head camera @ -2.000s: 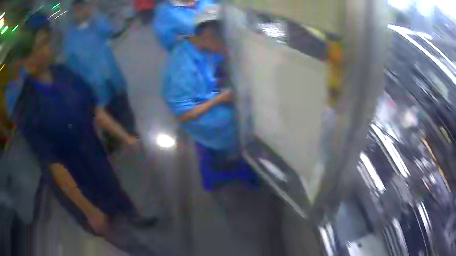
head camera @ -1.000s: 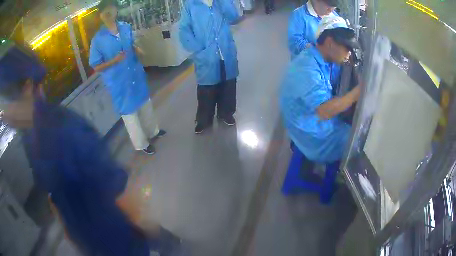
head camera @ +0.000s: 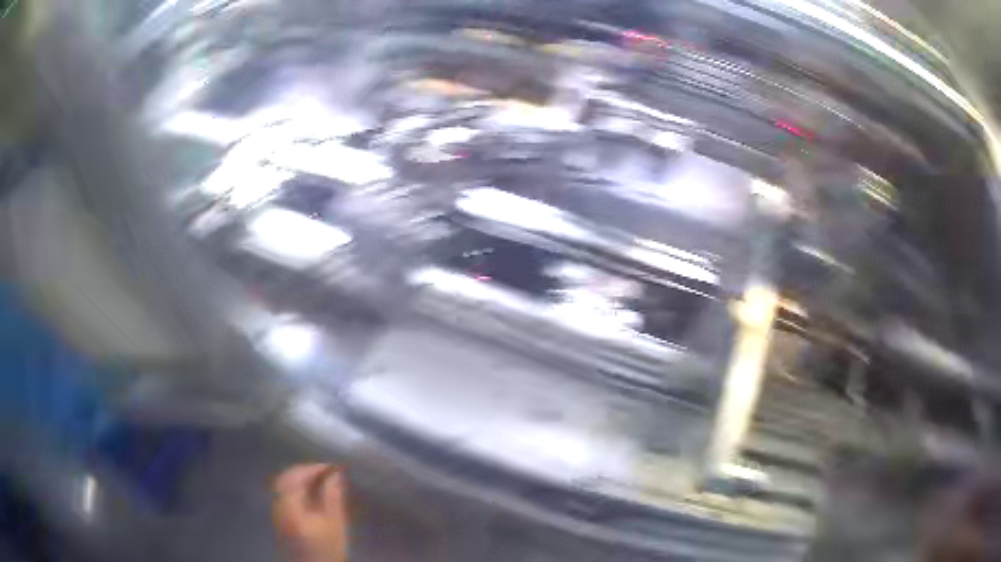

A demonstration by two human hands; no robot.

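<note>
The view is strongly blurred. My left hand (head camera: 313,510) shows small at the bottom edge, left of centre, in front of the machine's near edge. Its fingers look bent, and no held thing can be made out. I make out no right hand; a dim reddish-brown blur at the bottom right corner is too unclear to name. The machine base plate (head camera: 472,390) is a pale grey deck beyond my left hand. Bright conveyor track rails (head camera: 549,307) run across behind it. A pale upright post (head camera: 743,373) stands on the deck at the right.
A blurred grey frame or door (head camera: 137,220) crosses the left side. Beyond it is a person's blue clothing (head camera: 38,368), with a dark blue shape, perhaps a stool (head camera: 159,461), below. Shiny machine parts fill the upper middle. A dark grey block (head camera: 895,505) is at the bottom right.
The view has swung right, from the aisle with several people to the machine. The frame and the person in blue now lie at the far left. My left hand has come into view.
</note>
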